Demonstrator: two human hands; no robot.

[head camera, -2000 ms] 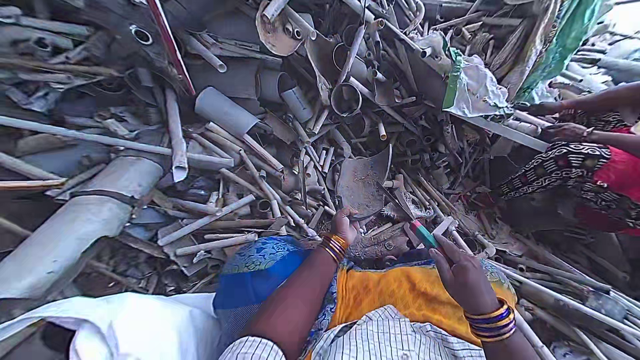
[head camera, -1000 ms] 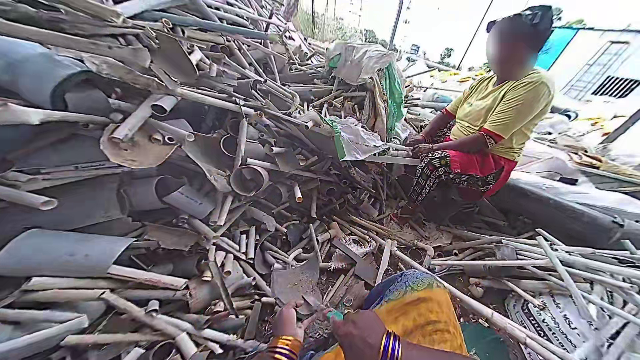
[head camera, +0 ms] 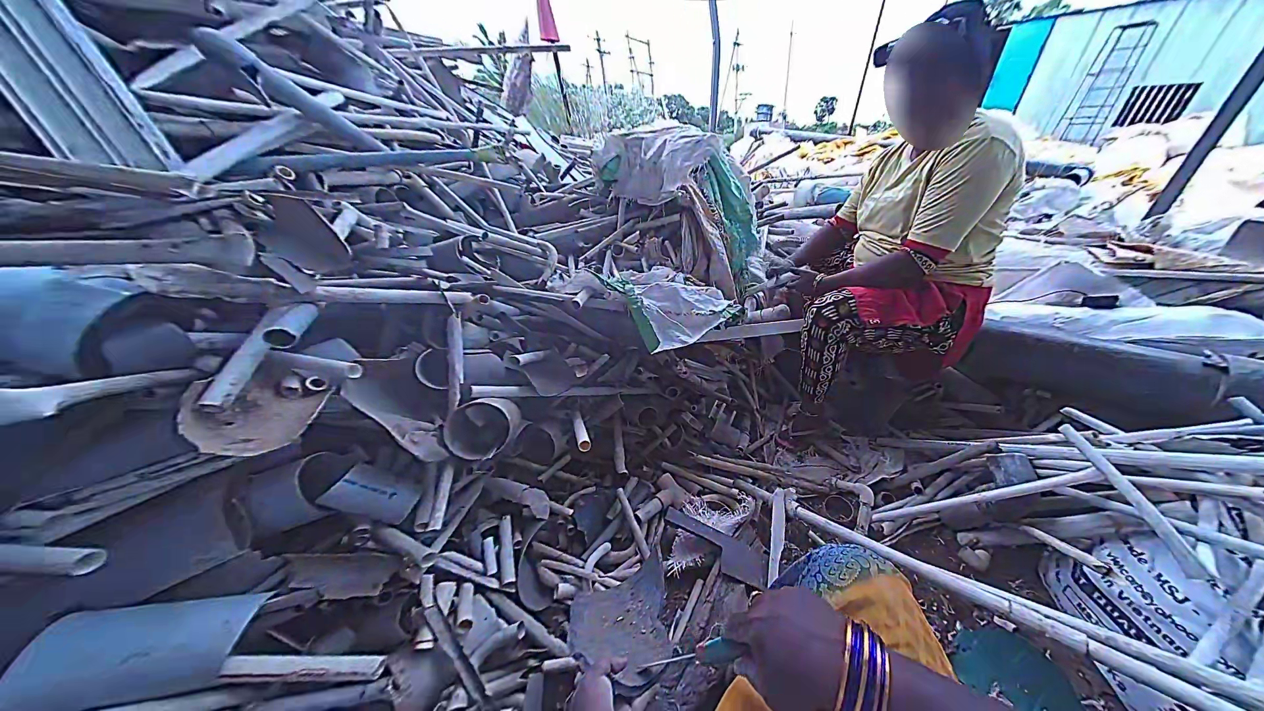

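Note:
At the lower right of centre, my right hand, with blue and gold bangles at the wrist, is closed round the green handle of a tool with a thin shaft pointing left. Only the fingertips of my left hand show at the bottom edge, beside the tool's tip; whether they hold anything cannot be told. Just above them lies a broken, dusty grey sheet of plastic pipe. Cut pipe pieces surround it, among them a flat dark strip.
A large heap of scrap pipes rises at left and ahead. Another person sits at the right, beside a white and green sack. Long thin pipes and a printed sack lie at the right. A thick pipe lies behind.
The view has tilted up strongly. Two seconds ago my left hand was on the curved grey piece and my right hand was apart from it; now both are close together at the bottom.

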